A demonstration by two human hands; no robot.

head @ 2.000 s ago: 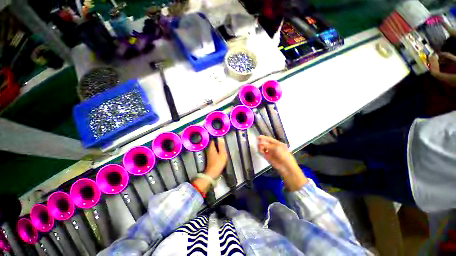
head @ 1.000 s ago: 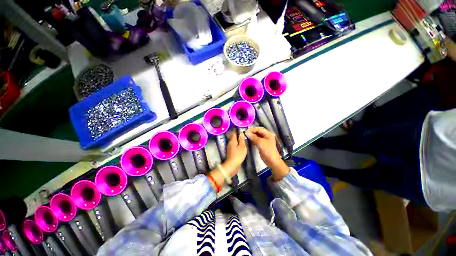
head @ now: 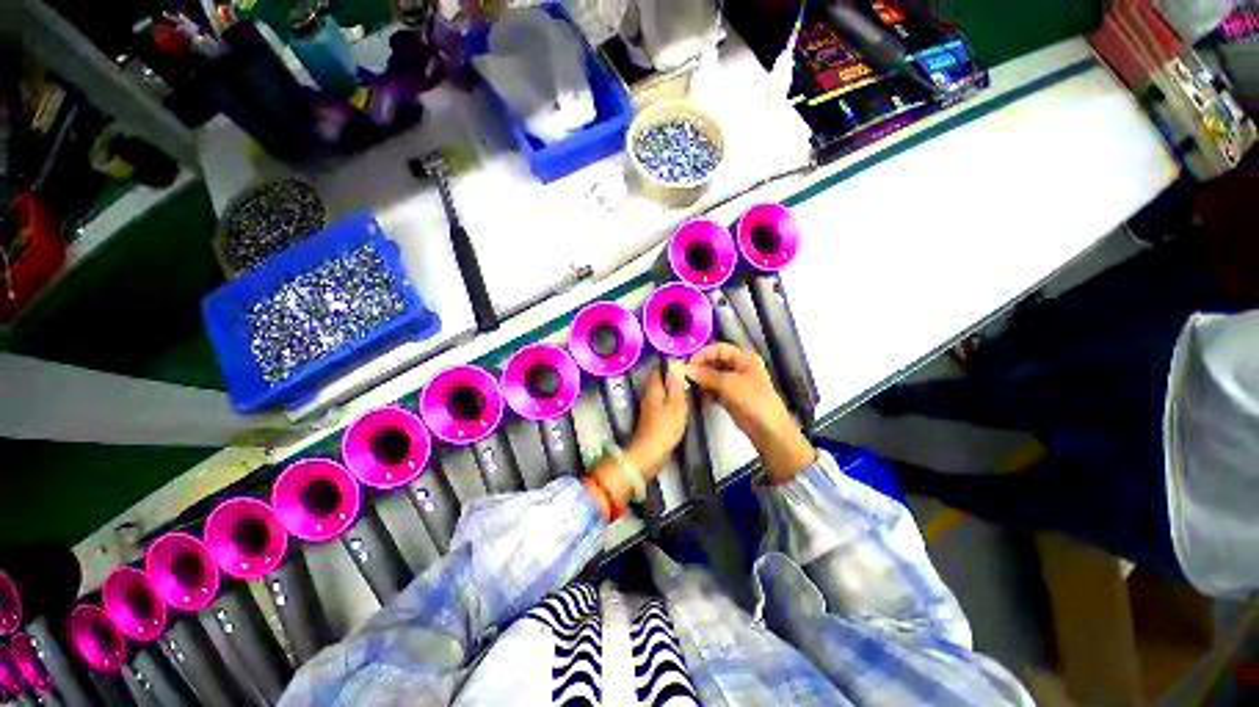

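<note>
A row of dark grey hair dryers with magenta rings lies along the bench edge. My left hand (head: 659,419) is closed against the handle just below the ring of one hair dryer (head: 678,319), third from the row's right end. My right hand (head: 742,388) is at the same handle from the right, thumb and finger together. The fingertips of both hands nearly meet there; a tiny pale spot shows between them, too small to identify. The fingers cover the top of this handle.
Behind the row are a blue bin (head: 220,344) of silver parts, a dark round tub (head: 272,225), a hammer (head: 467,263), a second blue bin (head: 617,127) and a cream tub (head: 637,144). A person's dark-clothed legs (head: 1063,414) are at right.
My left hand has moved right from a neighbouring dryer, and my right hand has moved left to meet it at this handle. Over the last second both hands have stayed nearly still.
</note>
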